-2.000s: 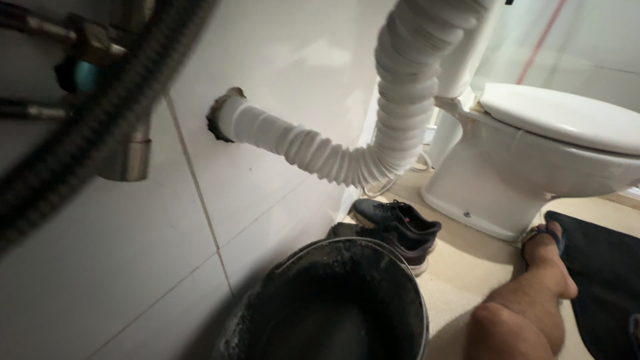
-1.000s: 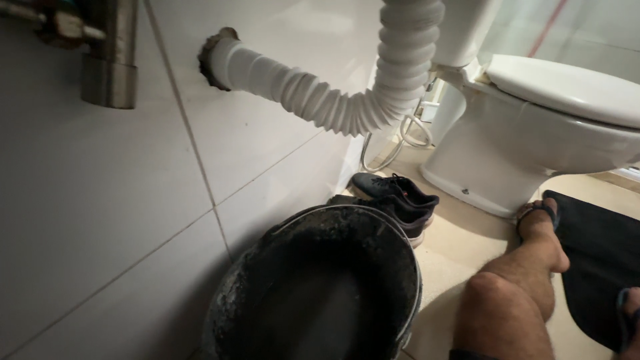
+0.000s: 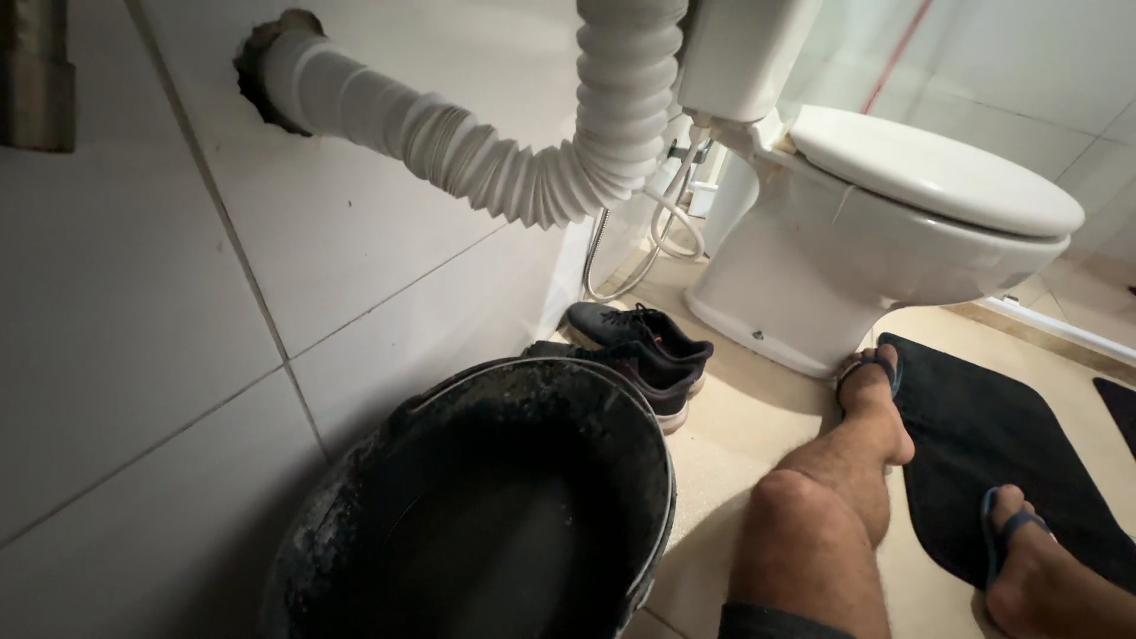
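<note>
Neither my left hand nor my right hand shows in the head view, so what they hold is hidden. A white corrugated flexible drain pipe (image 3: 524,182) comes out of a rough-edged hole (image 3: 257,75) in the tiled wall, sags in a bend and rises out of the top of the view. Below it stands a black bucket (image 3: 346,506) with a wire handle, its inside dark and its rim smeared with dried residue. At the top left, part of a metal fitting (image 3: 35,98) hangs in front of the wall.
Dark lace-up shoes (image 3: 657,355) sit behind the bucket, near the wall. A white toilet (image 3: 825,231) stands at the right, with hoses (image 3: 679,231) behind it. My legs in flip-flops reach over a black mat (image 3: 994,444) on the tiled floor.
The view has shifted, so the dark braided hose seen at the upper left two seconds ago is out of frame and my second foot shows at the right.
</note>
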